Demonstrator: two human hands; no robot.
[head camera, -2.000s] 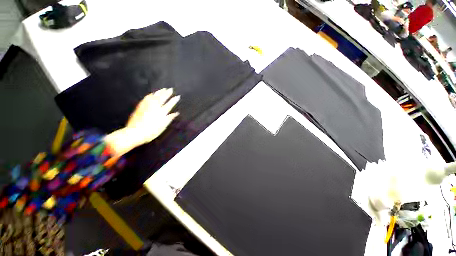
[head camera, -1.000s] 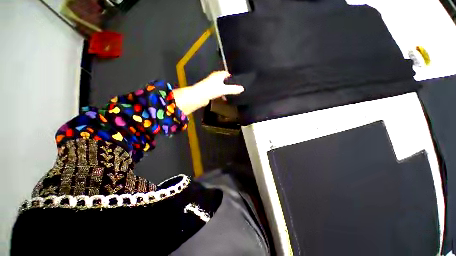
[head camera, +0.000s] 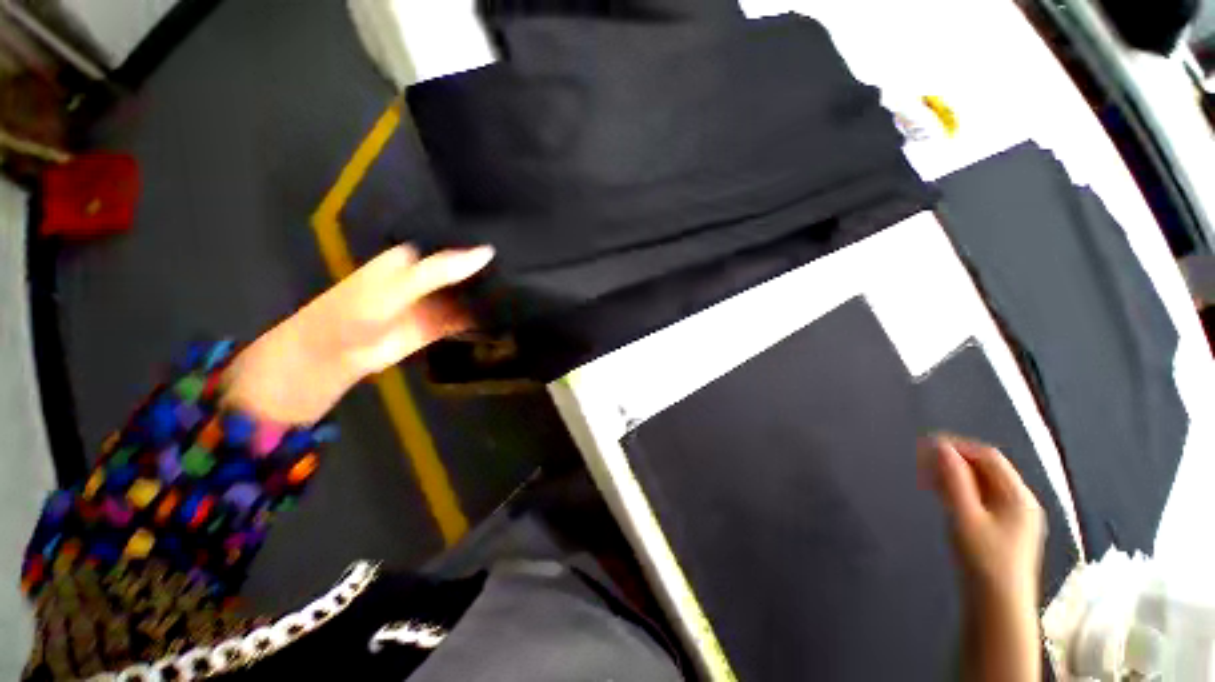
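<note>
A matt black panel (head camera: 786, 506) with a stepped corner lies on the white work board (head camera: 853, 280). Left of it is a stack of loose, creased black pieces (head camera: 626, 133). My left hand (head camera: 353, 327), blurred, pinches the near-left corner of this stack; the fingertips' exact hold is partly hidden. The stack's near edge is rumpled and slightly raised. My right hand (head camera: 993, 513) is over the right part of the panel, blurred, with its fingers curled. Whether it grips the panel's edge cannot be told.
A second dark grey stack (head camera: 1066, 307) lies on the right. A small yellow-white item (head camera: 942, 115) is on the table between the stacks. A crumpled pale bundle (head camera: 1113, 620) is at lower right. A red object (head camera: 91, 195) stands at far left beyond the yellow-marked floor (head camera: 420, 460).
My right hand has come into view over the panel. My left hand stays at the stack's corner, where the near edge now looks more rumpled. The camera view has shifted, showing the right stack again.
</note>
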